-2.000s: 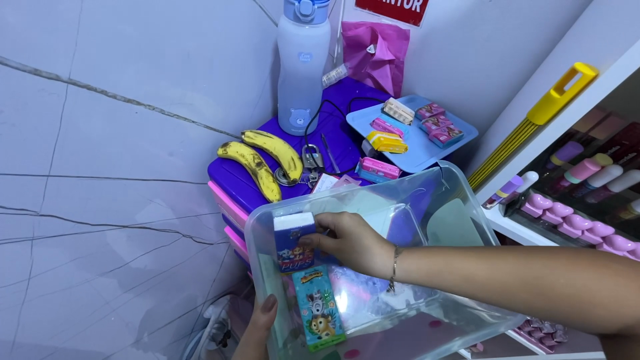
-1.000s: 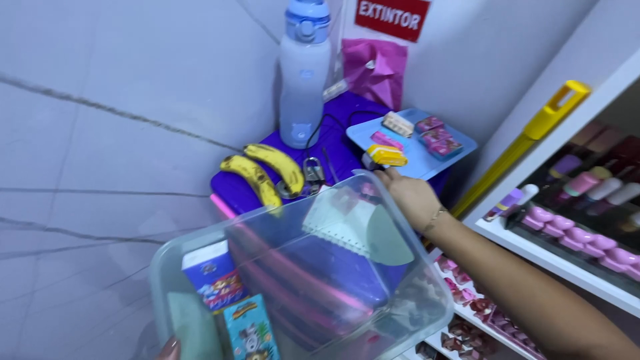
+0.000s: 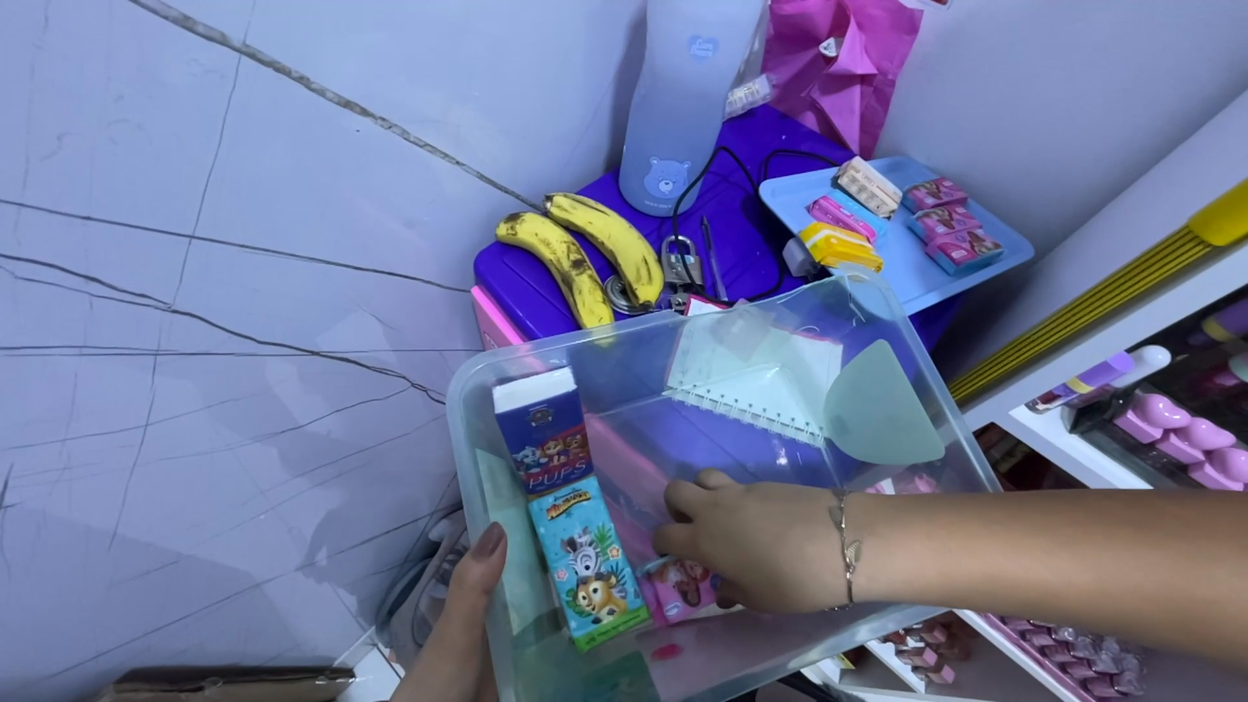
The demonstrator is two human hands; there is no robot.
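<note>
My left hand (image 3: 463, 614) grips the left wall of a translucent plastic bin (image 3: 478, 468). Inside the bin, my right hand (image 3: 756, 541) has its fingers on a small pink printed box (image 3: 682, 588), partly hidden under them. Beside it on the left, a turquoise carton with cartoon animals (image 3: 590, 565) stands end to end with a dark blue carton with a white top (image 3: 541, 429). Behind the bin, a light blue tray (image 3: 1004, 244) carries several small pink boxes (image 3: 944, 222), a yellow pack (image 3: 840, 247), a cream box (image 3: 868, 187) and a magenta pack (image 3: 841, 216).
On the purple surface (image 3: 746, 151) are two bananas (image 3: 609, 244), a padlock (image 3: 682, 261), a black cable, a pen and a frosted bottle (image 3: 682, 107). A spiral notebook (image 3: 756, 380) shows through the bin. Yellow rods (image 3: 1082, 312) lean by white cosmetics shelves at right; a marble-look wall is at left.
My right hand has moved from the tray's near edge into the bin. A pink box that lay by the tray two seconds ago is gone from there; a similar one is under my right fingers.
</note>
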